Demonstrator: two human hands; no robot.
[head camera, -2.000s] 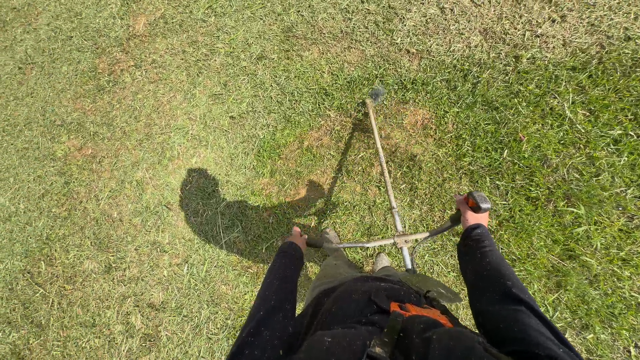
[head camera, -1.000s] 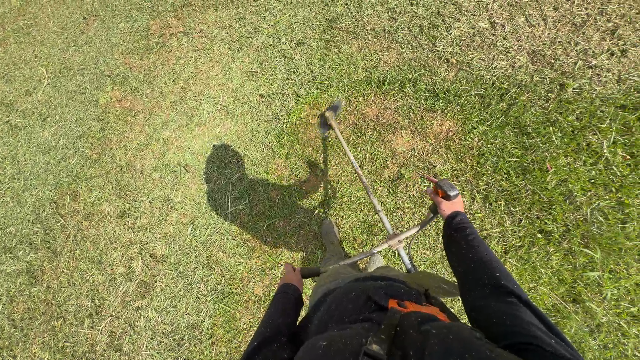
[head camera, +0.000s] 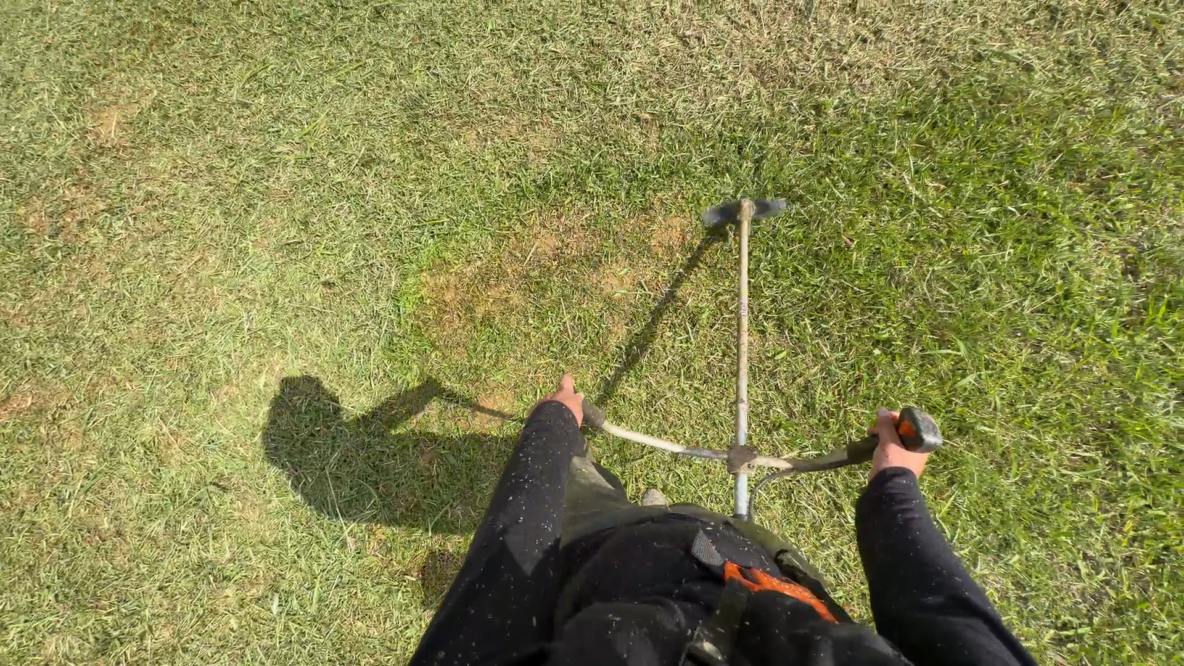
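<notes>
My left hand (head camera: 562, 401) is closed around the left grip of a brush cutter's handlebar (head camera: 647, 438). On the other side, my right hand (head camera: 895, 448) holds the right grip, which has a black and orange control handle (head camera: 918, 429). The handlebar is clamped to a long straight shaft (head camera: 743, 314) that runs forward from my waist. At the shaft's far end a blurred cutting head (head camera: 745, 211) is over the grass. An orange and black harness (head camera: 777, 588) crosses my body. The engine is not in view.
Short, pale cut grass (head camera: 185, 277) lies to the left, with a brown worn patch (head camera: 555, 268) ahead. Greener, longer grass (head camera: 1045, 277) grows on the right. My shadow (head camera: 370, 453) falls to the left. A boot tip (head camera: 653, 498) shows by my waist.
The cutting head first moved left, then swung back to the right, where it is now over greener grass. Both hands have stayed on the handlebar, which has turned with the shaft.
</notes>
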